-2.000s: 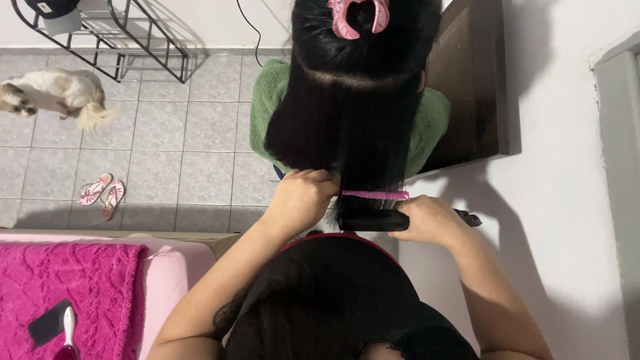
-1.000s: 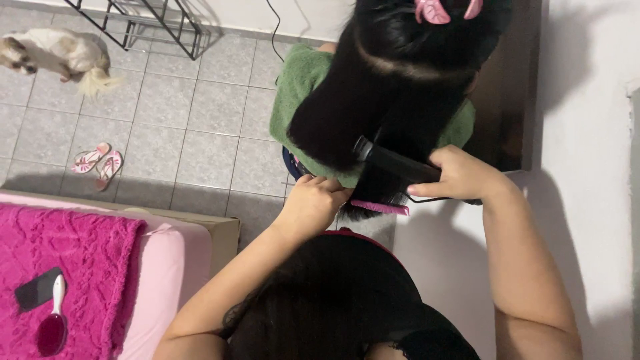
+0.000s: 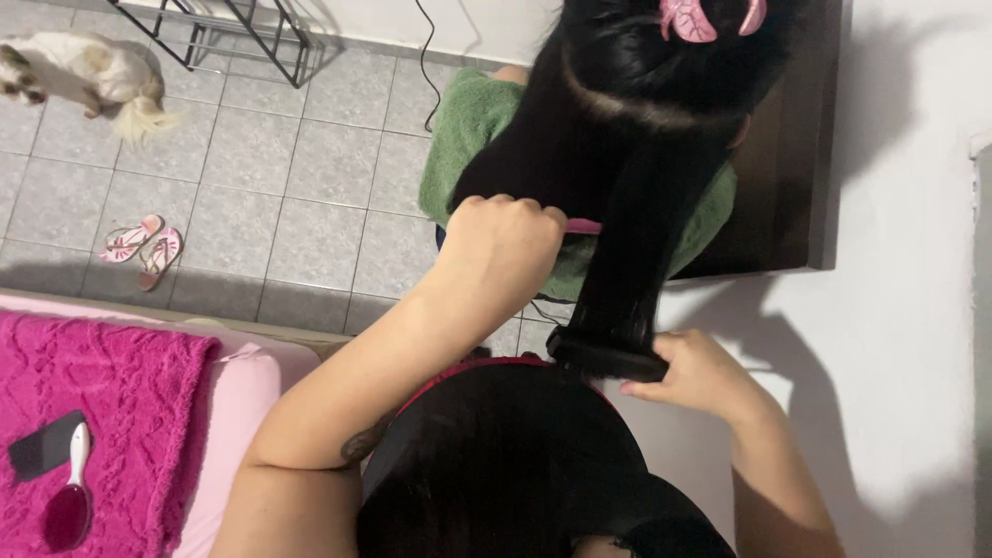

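A seated person's long dark hair (image 3: 635, 178) hangs toward me, with a pink claw clip (image 3: 690, 19) on top and a green towel (image 3: 469, 116) over the shoulders. My right hand (image 3: 697, 372) holds a black hair straightener (image 3: 604, 354), clamped across the lower end of a straight section of hair. My left hand (image 3: 504, 240) is closed around a pink comb (image 3: 583, 225), whose end sticks out beside the hair section. The rest of the comb is hidden by the hand and hair.
At the left, a bed with a magenta blanket (image 3: 139, 387) holds a hairbrush (image 3: 70, 504) and a dark flat object (image 3: 46, 446). Sandals (image 3: 159, 260) and a dog (image 3: 93, 70) are on the tiled floor near a metal rack (image 3: 232, 39). Dark furniture (image 3: 790, 194) stands by the right wall.
The straightener was higher on the hair one second ago; my right hand has brought it down to the section's lower end. My left hand with the comb has moved up, off the hair ends.
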